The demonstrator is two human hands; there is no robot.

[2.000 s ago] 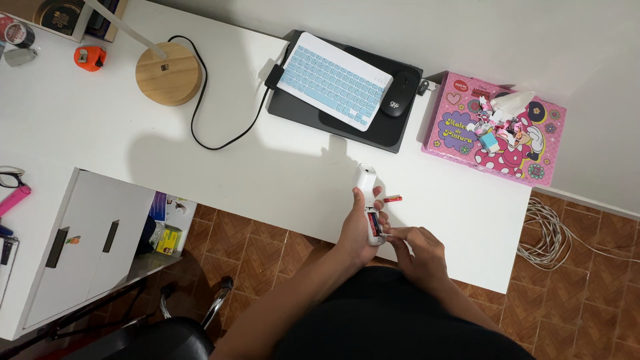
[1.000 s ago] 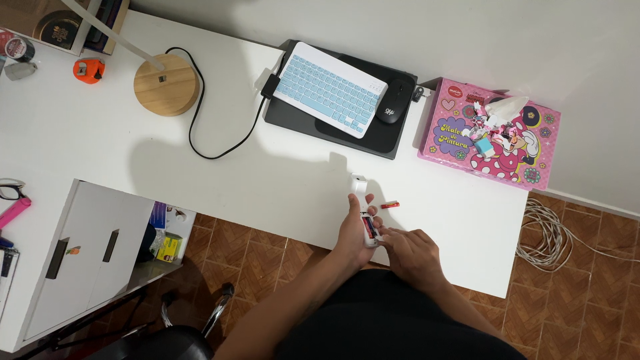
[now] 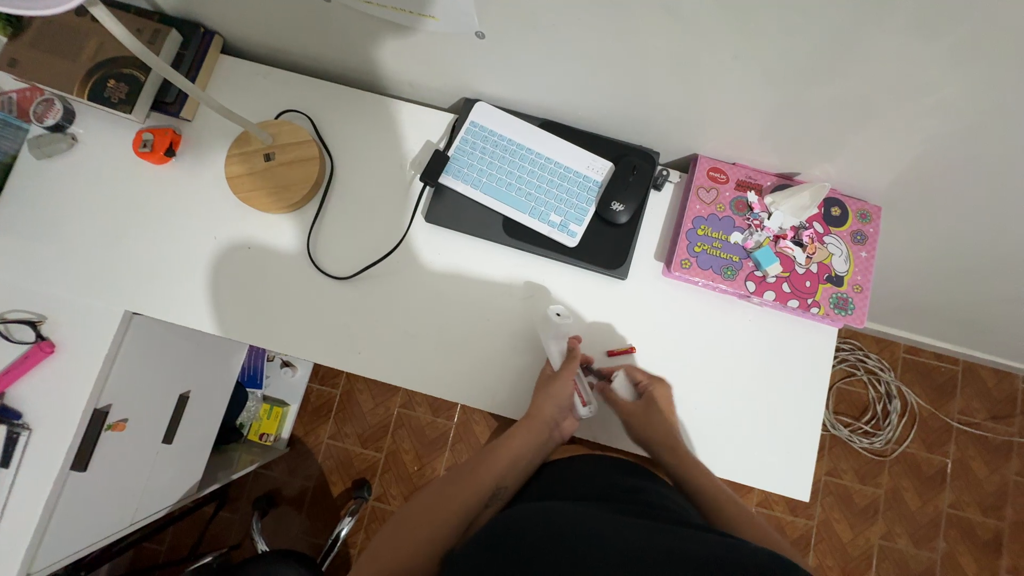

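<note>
My left hand (image 3: pixel 560 392) holds a white remote-like device (image 3: pixel 558 340), its battery compartment facing up with a red battery (image 3: pixel 580 390) visible in it. My right hand (image 3: pixel 646 406) is close beside it on the right and holds a white piece (image 3: pixel 625 386), which looks like a battery cover. A small dark thing (image 3: pixel 594 372) shows at the right fingertips, too blurred to name. Just above my right hand, a loose red battery (image 3: pixel 621 351) lies on the white desk.
Behind the hands, a light-blue keyboard (image 3: pixel 524 180) and black mouse (image 3: pixel 626 189) rest on a dark laptop-like slab (image 3: pixel 560 254). A pink paint case (image 3: pixel 692 276) stands right, a wooden lamp base (image 3: pixel 274 180) left, with a black cable (image 3: pixel 310 232). Coiled cable (image 3: pixel 868 404) lies on the floor.
My right hand has moved a little away from the device and now holds the white piece. Less red shows in the compartment than before.
</note>
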